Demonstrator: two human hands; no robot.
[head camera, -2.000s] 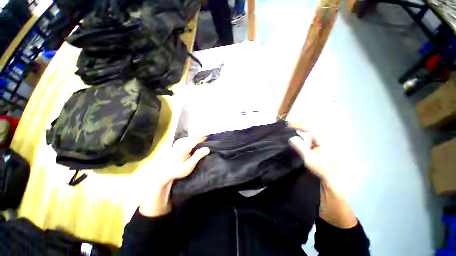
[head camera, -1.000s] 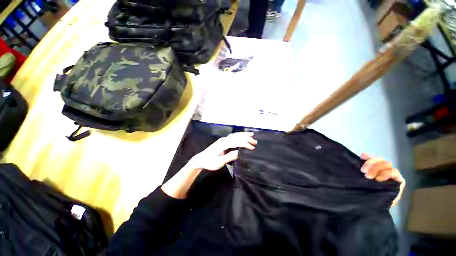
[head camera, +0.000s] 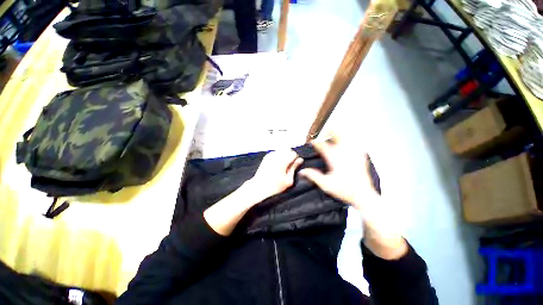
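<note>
A black bag (head camera: 286, 211) lies bunched on my lap, its far edge against the white board. It is dark, so its parts are hard to tell apart. My left hand (head camera: 274, 176) is on its upper middle, with the fingertips pinching the fabric. My right hand (head camera: 342, 176) is just beside it at the bag's upper right, slightly blurred, with thumb and fingers apart. Whether its fingers touch the fabric is unclear.
A camouflage backpack (head camera: 98, 137) lies on the yellow table (head camera: 89, 238) at left, with more dark camouflage bags (head camera: 131, 53) behind. The white board (head camera: 250, 119) holds small dark tools. A wooden post (head camera: 351, 65) rises ahead. Cartons (head camera: 497, 190) stand right. A person's legs show at top.
The black bag, spread wide one second ago, is now gathered closer on my lap. My right hand has moved in from the bag's far right edge to beside my left hand. The view has shifted.
</note>
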